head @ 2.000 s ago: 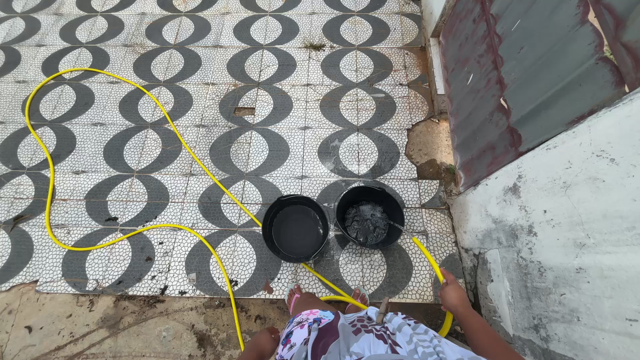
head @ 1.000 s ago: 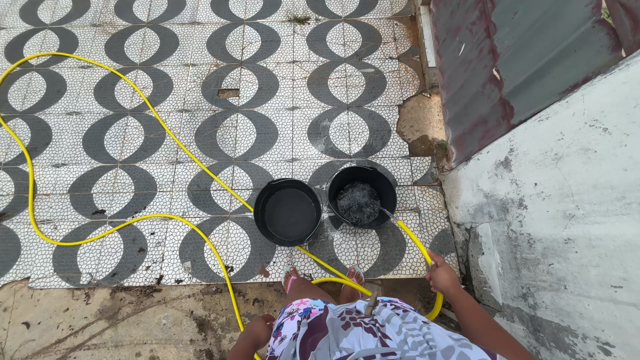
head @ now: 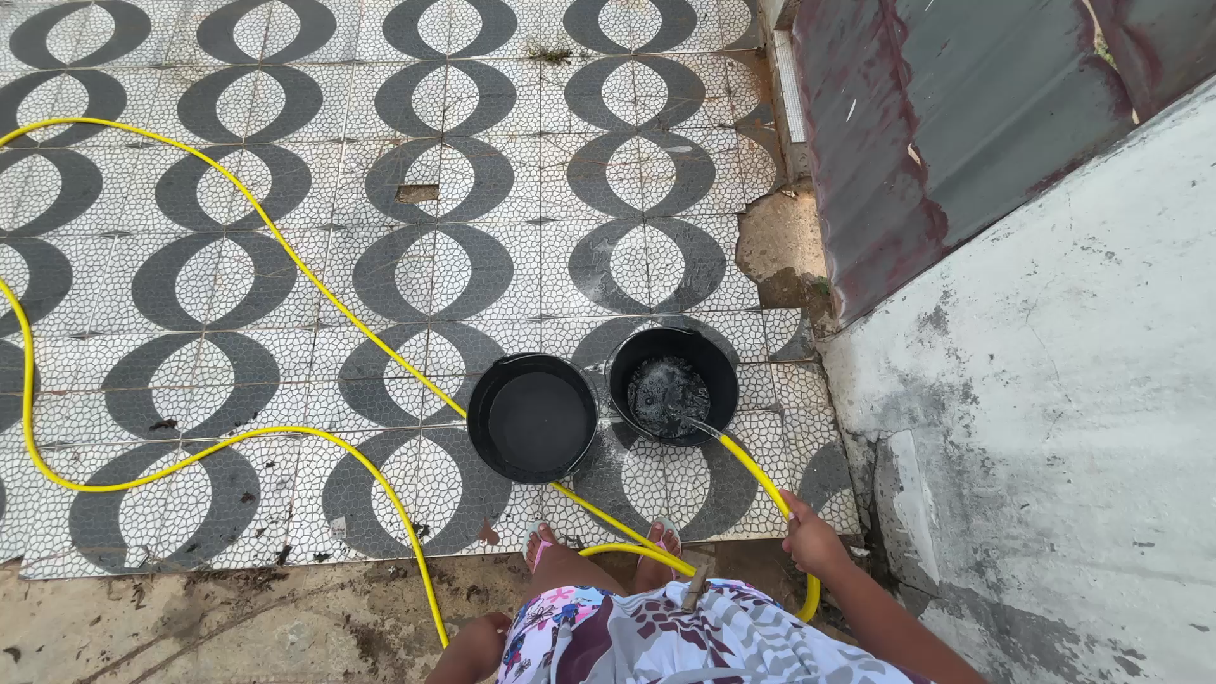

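My right hand (head: 812,540) is closed around a yellow hose (head: 750,465), a little behind its end. Water runs from the hose end into the right black bucket (head: 717,366), where the surface is churned and splashing. Beside it on the left stands a second black bucket (head: 532,418) with still, dark liquid inside. A length of the hose passes behind and under the left bucket's edge toward my feet. My left hand (head: 483,641) hangs low by my left thigh, near the hose; its fingers are partly hidden by my patterned clothing.
Patterned black-and-white tiles (head: 589,275) cover the ground, with a broken patch (head: 784,237) near the wall. Loops of hose lie across the tiles at left. A weathered white wall (head: 1045,408) and dark metal sheets (head: 997,114) stand at right. Bare concrete (head: 313,627) borders the tiles.
The right hand keeps its hold on the hose, and water still pours into the right bucket. Both buckets stay in place on the tiles.
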